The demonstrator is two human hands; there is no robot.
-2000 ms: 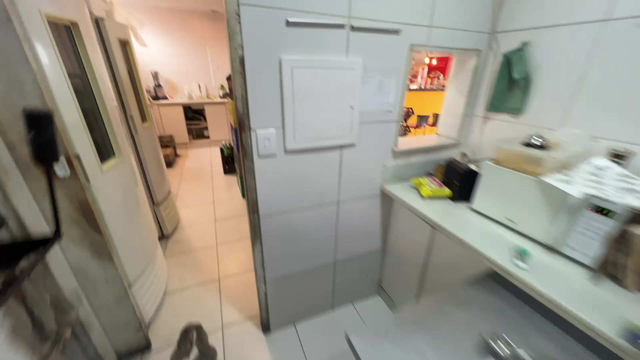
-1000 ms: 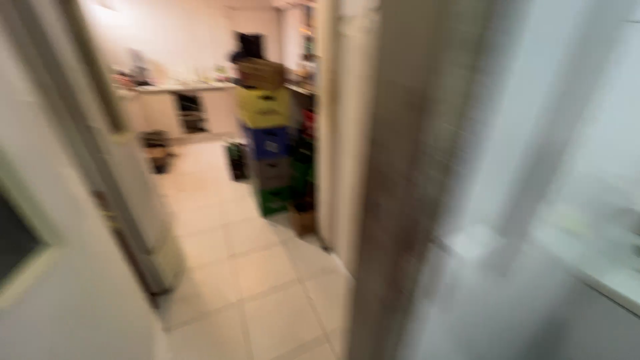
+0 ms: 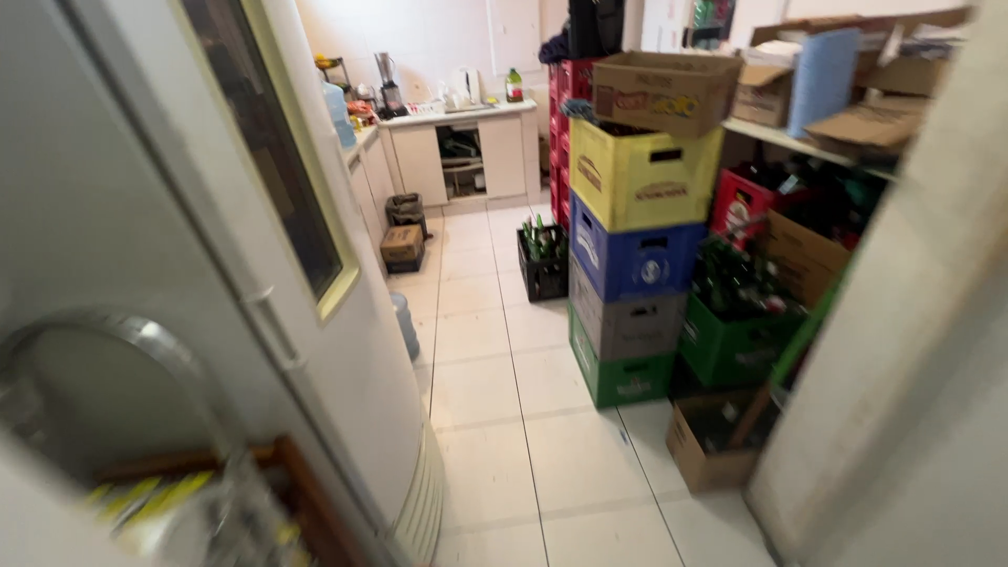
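Neither my left hand nor my right hand shows in the head view, so what they hold or touch is hidden. Right of the middle stands a stack of plastic bottle crates: a yellow crate on top, a blue crate under it, then a grey crate and a green crate. An open cardboard box rests on the yellow crate. Beyond the stack, a black crate with green bottles sits on the tiled floor.
On the left stand tall white appliances with a dark window. A cardboard box lies on the floor by the wall edge. Another green crate holds bottles. A counter with a blender is at the back.
The view has swung away from the white-tiled room with its counter and moved through the doorway toward the crates, which now appear larger and nearer.
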